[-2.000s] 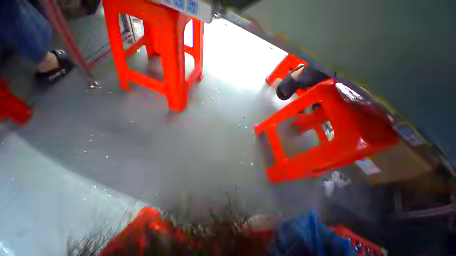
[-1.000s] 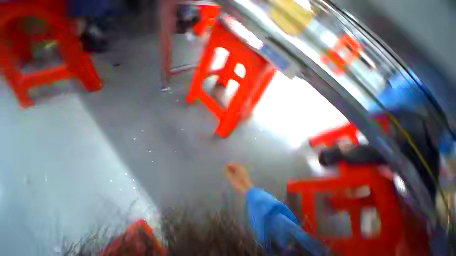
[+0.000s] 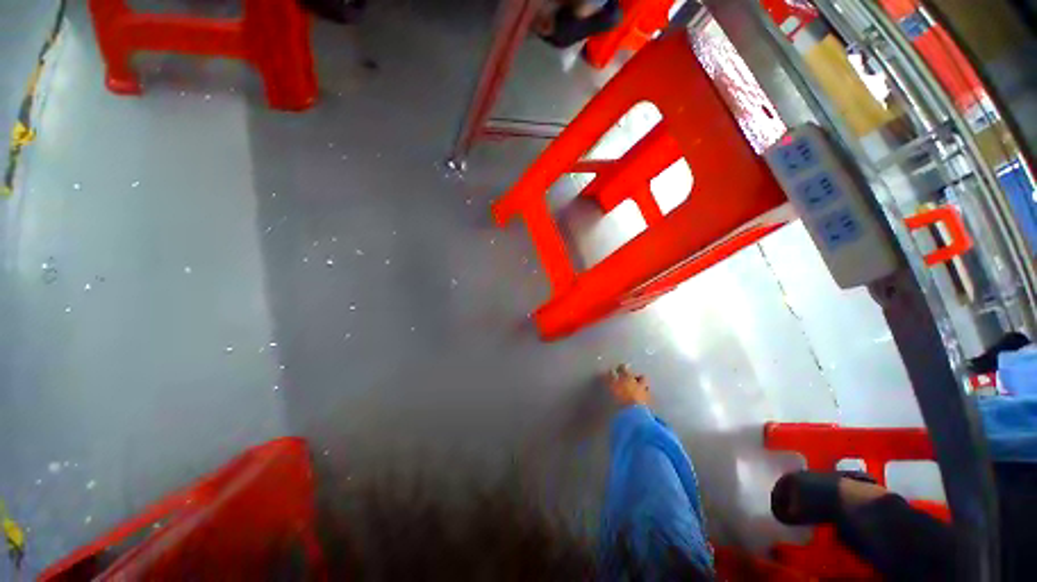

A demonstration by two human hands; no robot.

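My right hand (image 3: pixel 629 387) reaches down low over the grey floor (image 3: pixel 375 330), right of the middle. It is small and somewhat blurred, with the blue sleeve (image 3: pixel 654 489) coming up from the bottom edge. The fingers look bent, with a tiny pale spot at the fingertips; whether they hold something cannot be told. A red plastic stool (image 3: pixel 705 159) stands just above the hand and is not touched by it. My left hand is out of the picture.
Another red stool (image 3: pixel 239 512) is at the lower left, another (image 3: pixel 205 40) at the upper left. A bench edge with a socket strip (image 3: pixel 824 205) runs down the right. A person's foot and leg (image 3: pixel 813 498) are at the lower right. Small bright specks dot the floor.
The view has turned, so stools and bench have shifted. My right sleeve was at the bottom edge at first; the hand then came into view and now appears farther right in the picture.
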